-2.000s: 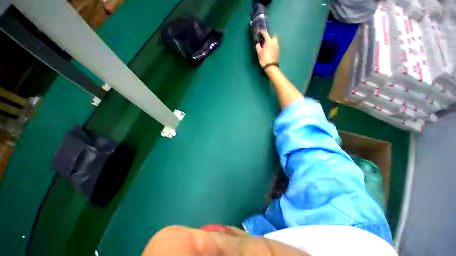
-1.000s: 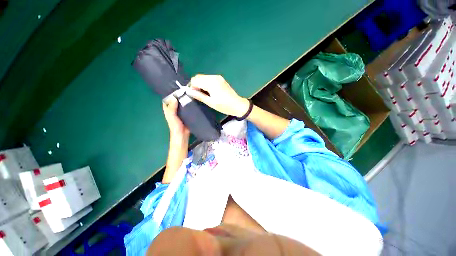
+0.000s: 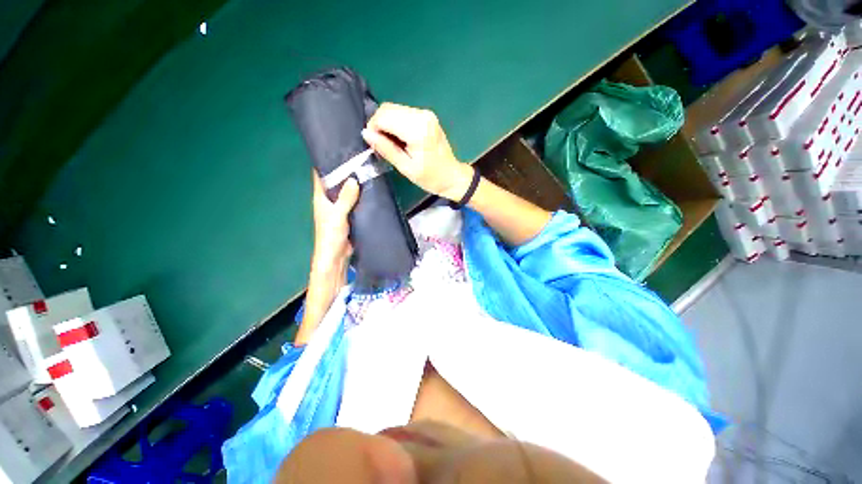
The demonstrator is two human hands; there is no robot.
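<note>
A dark grey rolled bundle of mailers (image 3: 377,227) is held upright-tilted over the front edge of the green bench, its lower end near my body. A narrow pale band (image 3: 348,169) goes around its middle. My left hand (image 3: 333,213) grips the bundle from its left side, thumb just below the band, with the other fingers mostly hidden behind it. My right hand (image 3: 413,144) is at the bundle's right side just above the band, with thumb and fingertips pinched together. Whether the fingertips hold the band's end is too blurred to tell.
White boxes with red labels (image 3: 112,347) lie stacked on the bench (image 3: 227,180) at lower left. A brown carton (image 3: 695,180) with a green plastic bag (image 3: 614,175) stands beside the bench. Massed white boxes (image 3: 784,156) are at right. Blue stools (image 3: 175,444) show below left and upper right (image 3: 732,38).
Two seconds ago my right hand reached far over the bench to a dark item. Since one second ago, the bundle has shifted slightly right in view, and my right hand has lifted from the band's middle.
</note>
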